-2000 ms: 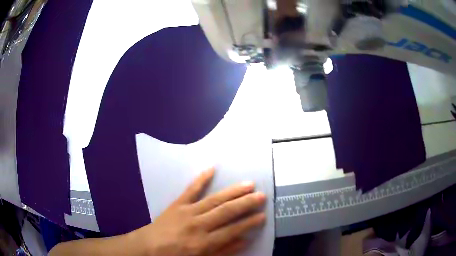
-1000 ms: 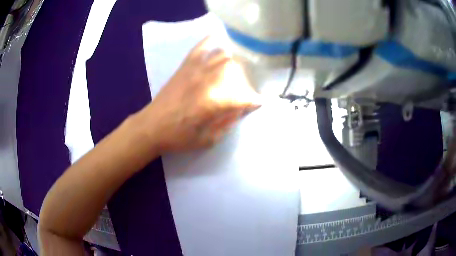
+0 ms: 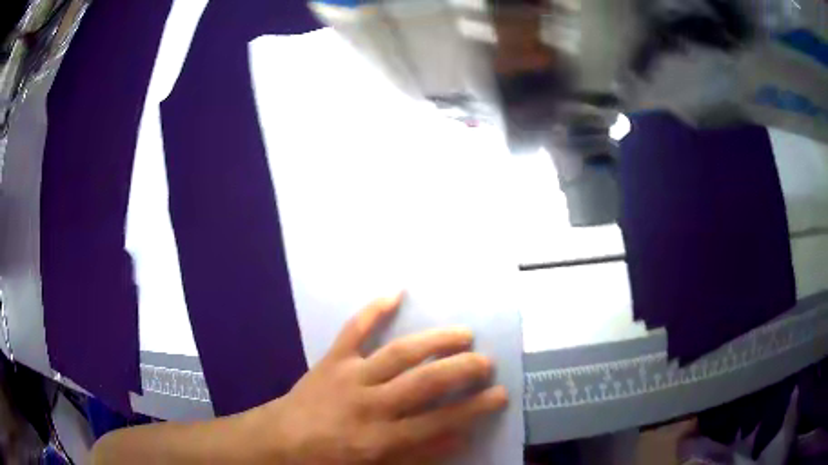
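Note:
The white panel (image 3: 409, 227) lies over a dark purple cut panel (image 3: 227, 209), which shows along its left side and upper left. My left hand (image 3: 409, 390) comes in from the lower left and lies flat on the white panel near the table's front edge, fingers spread and holding nothing. Its thumb cannot be made out. The blurred machine head (image 3: 554, 54) stands above the panel's upper right. Strong glare hides the needle area and the panel's edge there. My right hand is out of the picture.
A long purple stack (image 3: 86, 227) lies at the left. A smaller purple pile (image 3: 708, 236) with a stepped lower edge lies right of the machine head. A grey ruler strip (image 3: 590, 386) runs along the front edge. Cloth shows below the table at the lower right.
The white and purple panels have moved away from me compared with two seconds ago. My left hand was up by the machine head one second ago and is now back near the front edge.

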